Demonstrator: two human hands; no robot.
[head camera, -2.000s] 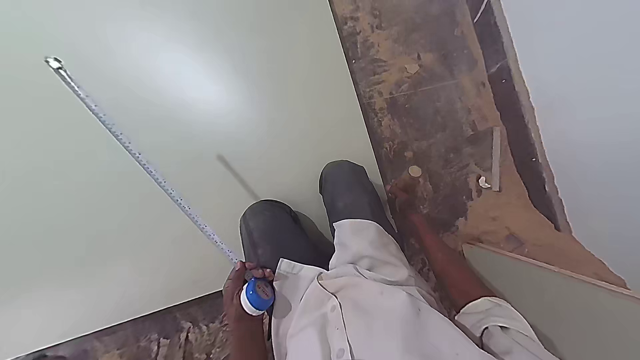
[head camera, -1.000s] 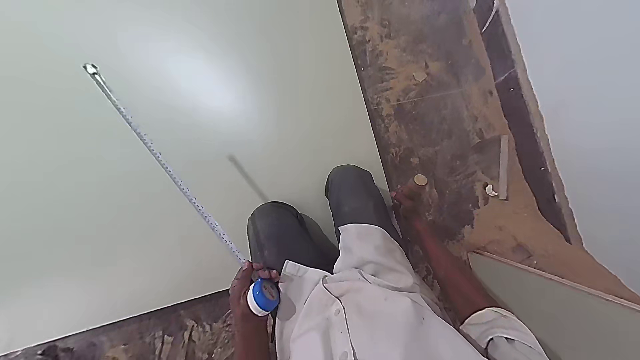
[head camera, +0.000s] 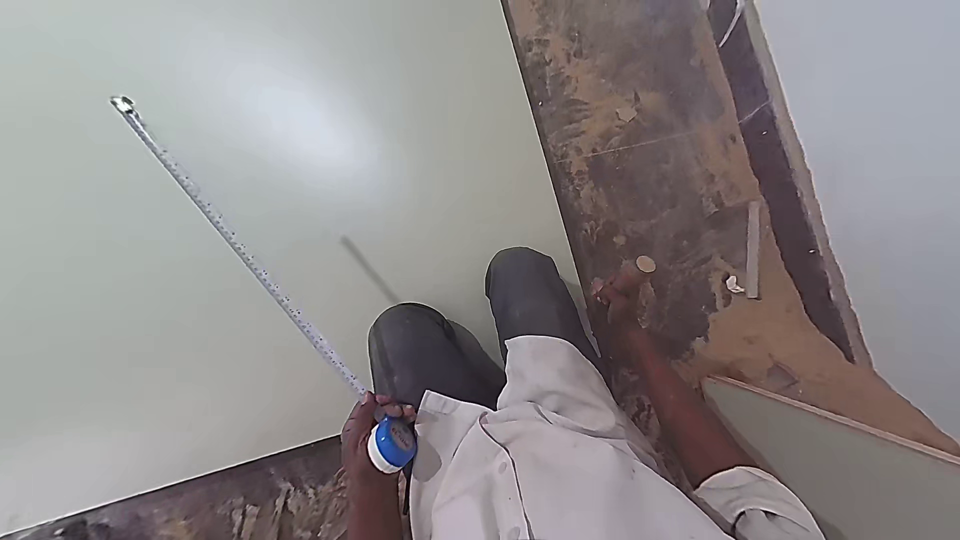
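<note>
My left hand (head camera: 367, 427) holds a blue and white tape measure (head camera: 392, 444) beside my left thigh. Its white blade (head camera: 247, 259) runs out over a large pale board (head camera: 187, 337), toward the upper left, and ends in a metal hook. My right hand (head camera: 619, 289) is closed around a cylindrical wooden handle (head camera: 645, 264) just past the board's right edge, beside my right knee. The rest of that tool is hidden by the hand and the dark floor. Both knees rest on the board.
A stained, dusty dark surface (head camera: 637, 180) lies along the board's right side. On it are a thin strip (head camera: 753, 250) and a small white scrap (head camera: 734, 284). Another pale panel edge (head camera: 825, 409) is at lower right, and a pale panel (head camera: 885, 150) stands at far right.
The view has shifted slightly. The tape measure stays in my left hand with its blade out, and my right hand stays around the wooden handle.
</note>
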